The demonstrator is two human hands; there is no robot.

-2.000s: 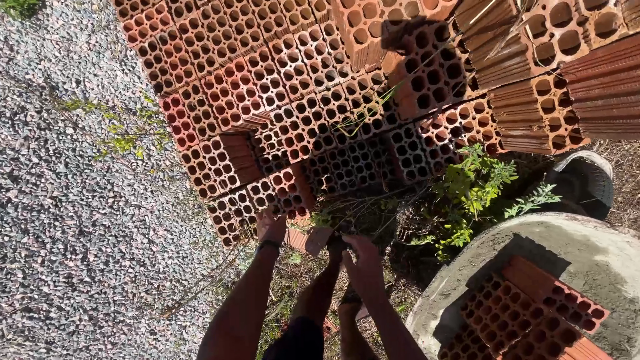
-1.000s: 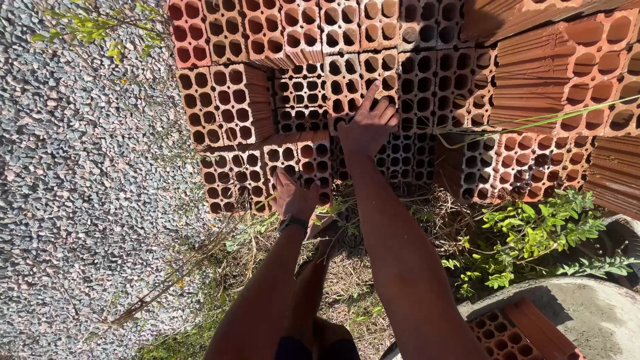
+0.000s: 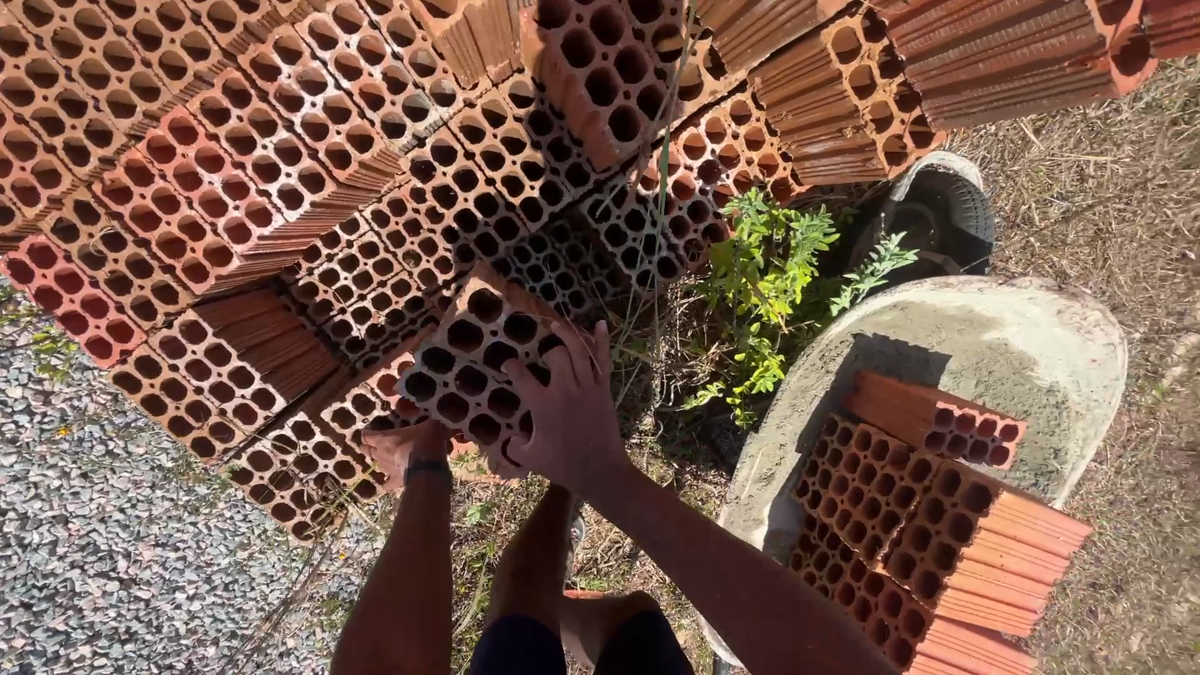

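Note:
My right hand (image 3: 567, 403) is spread over the holed end face of a hollow clay brick (image 3: 473, 361), its fingers on the near right part. That brick is tilted, clear of the neat rows of the brick stack (image 3: 272, 159). My left hand (image 3: 408, 445), with a dark band at the wrist, is at the brick's lower left side; the brick and shadow partly hide its fingers. Several bricks stand in the stack with their round holes facing me. Others lie with grooved sides showing, such as the one at the left (image 3: 272, 342).
A mortar-crusted wheelbarrow (image 3: 1059, 328) holding several hollow bricks (image 3: 862, 487) stands at the right, its wheel (image 3: 966, 220) beyond. A leafy green plant (image 3: 769, 272) grows between it and the stack. Gravel (image 3: 112, 562) covers the lower left; my legs are below my hands.
My right hand has left the stack face, where it rested a second ago, and is now on a tilted brick. My left hand remains low at the stack. The view has turned and shifted.

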